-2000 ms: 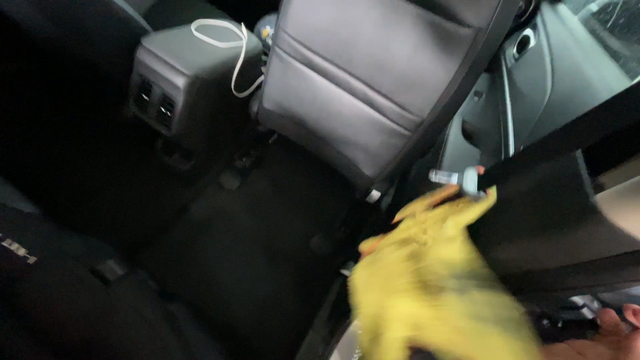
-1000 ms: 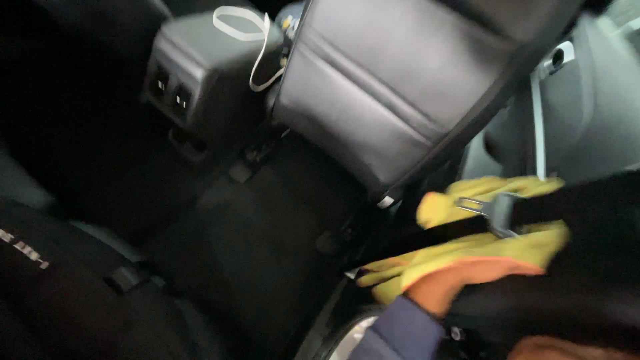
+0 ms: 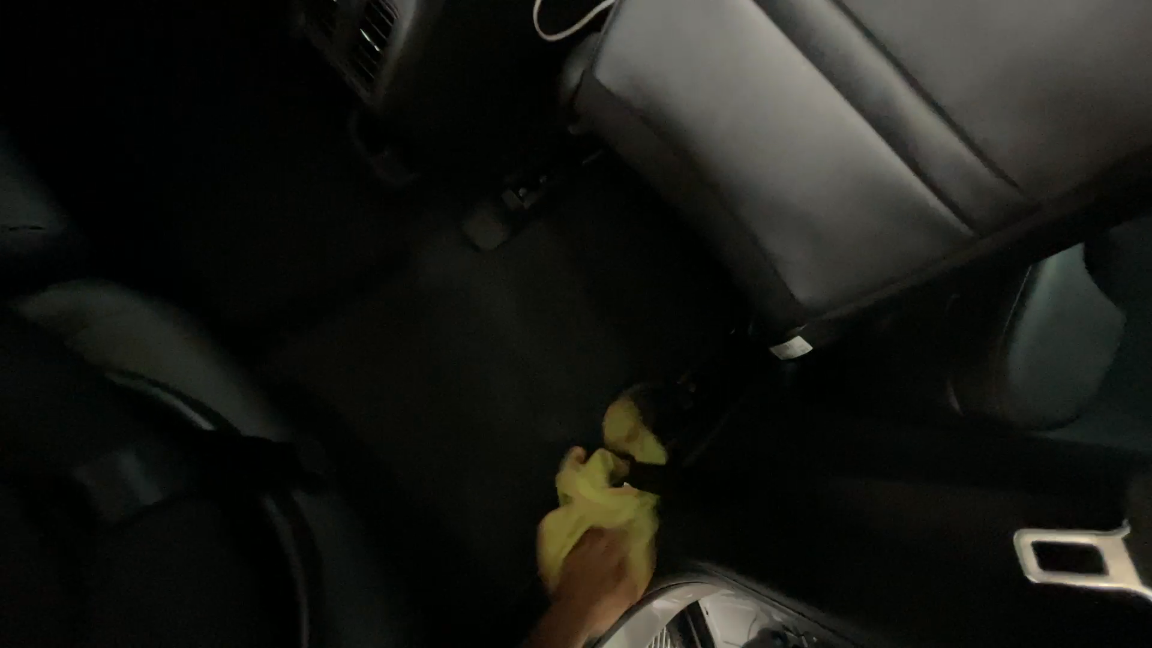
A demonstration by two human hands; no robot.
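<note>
My left hand (image 3: 592, 576) reaches in from the bottom of the head view and is closed on a yellow cloth (image 3: 598, 495). The cloth is bunched low over the dark car floor (image 3: 468, 360), near the foot of the seat. Part of it shows above my fingers, beside a dark strip that I cannot make out. My fingertips are partly hidden in its folds. To the right, the metal seat belt tongue (image 3: 1114, 562) is apart from the hand. My right hand is out of view.
The grey leather seat back (image 3: 765, 117) fills the upper right. A console with air vents (image 3: 400, 54) and a white cable (image 3: 562, 36) are at the top. Dark seat parts (image 3: 153, 360) lie left, and the door sill (image 3: 666, 607) curves along the bottom.
The cloth was around the seat belt tongue a second ago; now it is down by the floor, away from the tongue. The other hand at the lower right has left the view. The picture is darker.
</note>
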